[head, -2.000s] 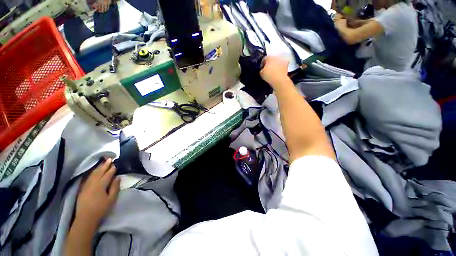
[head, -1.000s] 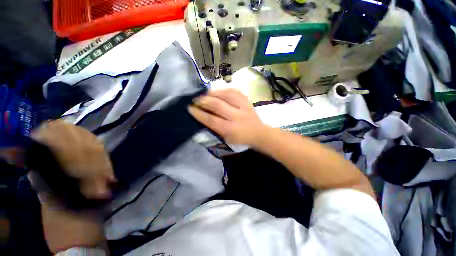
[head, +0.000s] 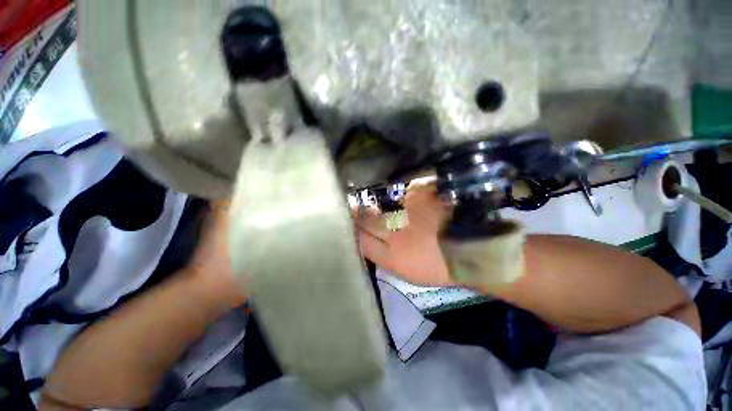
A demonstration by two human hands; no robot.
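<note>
The cream sewing machine head (head: 385,72) fills the upper view, very close. Its pale take-up cover (head: 301,241) hangs in front of the work. My left hand (head: 218,249) is partly behind this cover, fingers hidden. My right hand (head: 409,241) lies under the head by the needle area, partly behind the cream tension knob (head: 485,255); its fingertips are hidden. Light grey panels with dark edges (head: 48,241) lie at the left. A small grey piece with a dark edge (head: 401,315) shows below my right hand. What each hand holds cannot be seen.
A white tape roll (head: 663,183) is on a peg at the right. Black scissors handles (head: 530,193) show behind the tension assembly. The printed ruler strip (head: 28,80) and a bit of red basket (head: 28,18) are at the upper left. Grey cloth hangs at the right edge.
The view has moved in close to the machine head. Both hands have moved to the needle area behind the cover. The dark piece they were on is now mostly hidden.
</note>
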